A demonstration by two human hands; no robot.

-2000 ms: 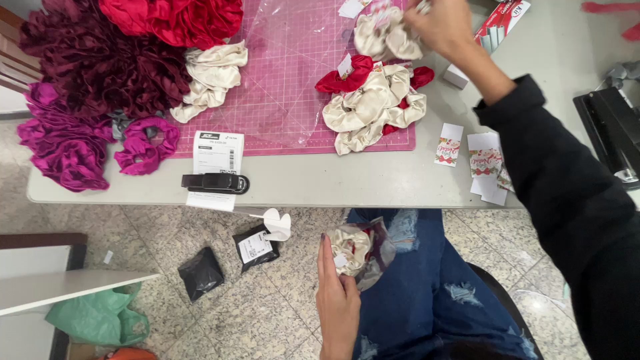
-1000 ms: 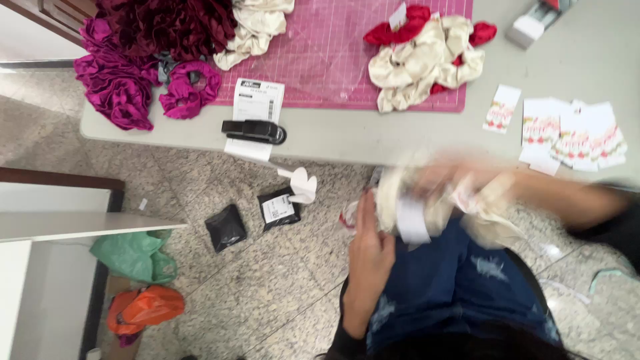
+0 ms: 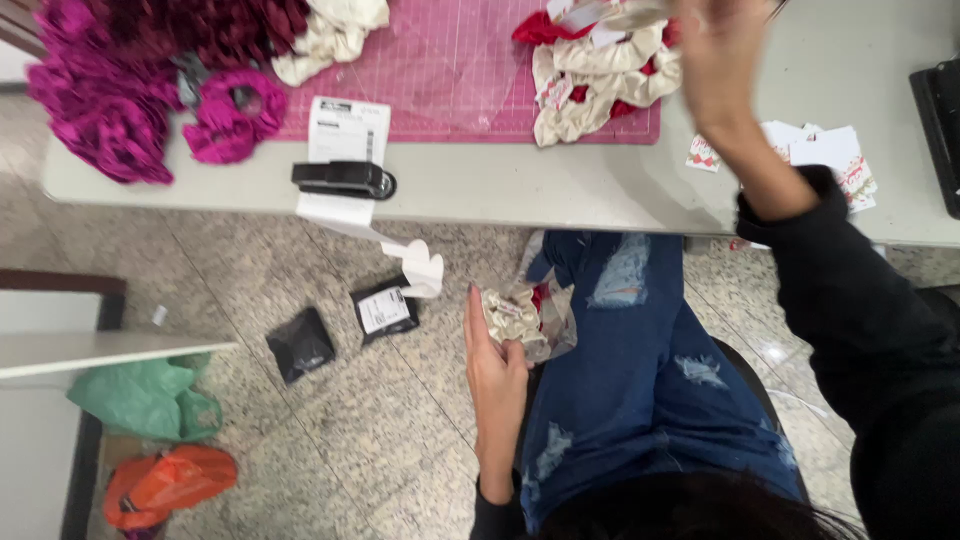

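My left hand [image 3: 499,360] holds a clear plastic bag [image 3: 559,330] with cream and red satin scrunchies [image 3: 514,311] in it, above my lap. My right hand [image 3: 720,60], blurred, reaches over the table at the top, beside a pile of cream and red scrunchies [image 3: 592,82] on the pink cutting mat [image 3: 450,131]. Its fingertips are near the frame's top edge, and what they hold is unclear. Small printed cards [image 3: 832,157] lie partly behind my right wrist. A tagged scrunchie lies on the pile.
Magenta scrunchies [image 3: 232,116], a dark red heap [image 3: 217,30] and cream ones [image 3: 330,37] lie at the table's left. A black stapler-like tool [image 3: 341,180] rests on a paper label strip [image 3: 349,131]. Black packages [image 3: 301,345], a green bag [image 3: 150,397] and an orange bag [image 3: 172,480] are below.
My right hand has moved from beside my left hand, over my lap, up to the scrunchie pile on the table. My left hand still holds the bag.
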